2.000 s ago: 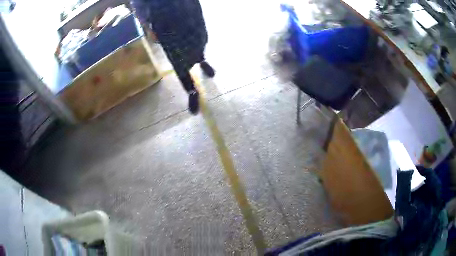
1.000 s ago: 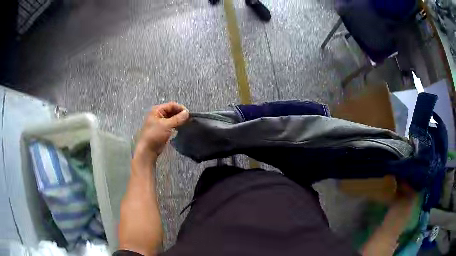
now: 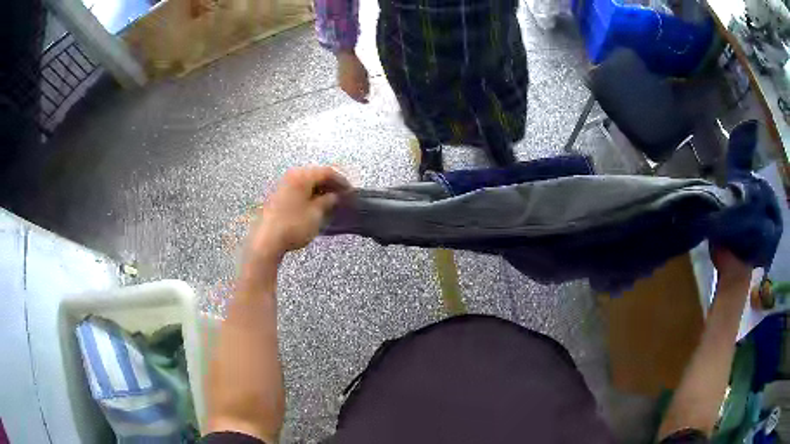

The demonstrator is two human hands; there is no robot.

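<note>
A denim garment, grey reverse above and dark indigo below, is stretched sideways in the air over the floor. My left hand pinches its left end. My right hand is at its right end, mostly covered by bunched dark denim; the wrist shows below the cloth and the fingers are hidden. A darker blue strip lies along the garment's top edge.
A cream bin with striped and green cloth stands at lower left beside a white surface. A person in a plaid garment is ahead. A grey chair, blue bin and brown panel are at right.
The garment is held straighter and its right end is raised slightly. My left hand has moved slightly right. A person has come into view ahead, and my right forearm shows more clearly.
</note>
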